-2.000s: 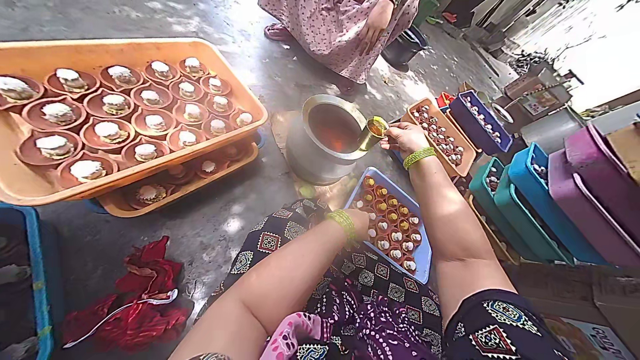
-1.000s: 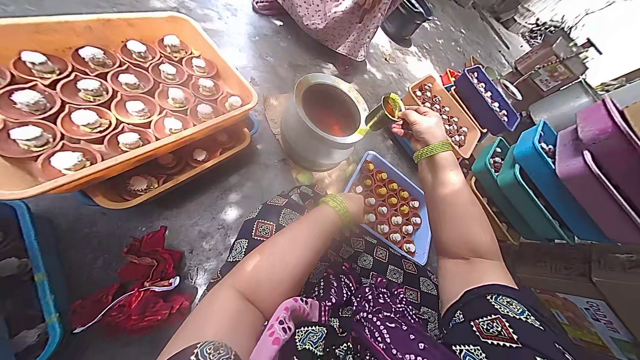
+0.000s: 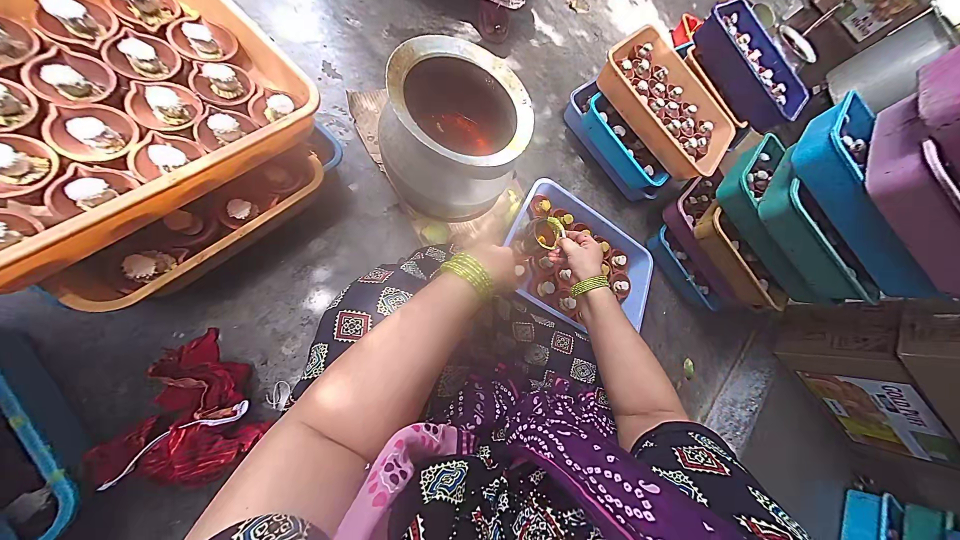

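My right hand (image 3: 581,255) grips the handle of a small ladle-like cup (image 3: 547,232) with a yellow-green rim, low over the light-blue plastic tray (image 3: 641,277). Clay cups (image 3: 546,286) with white or yellow upright pieces fill this tray, which rests at my lap. At its left edge is my left hand (image 3: 499,262); blur hides its fingers, so its grip is unclear. Just beyond, a round metal pot (image 3: 435,176) holds dark reddish liquid (image 3: 461,105).
Stacked orange trays (image 3: 225,161) of clay cups stand at left, above a red cloth (image 3: 199,420) on the floor. Another orange tray (image 3: 720,146) and several coloured tubs (image 3: 825,202) stand at right. Cardboard boxes (image 3: 840,337) lie lower right, the pot on flat cardboard (image 3: 364,112).
My right hand has brought the cup from beside the pot's rim to over the light-blue tray. My left hand remains by the tray's left side. The view has shifted.
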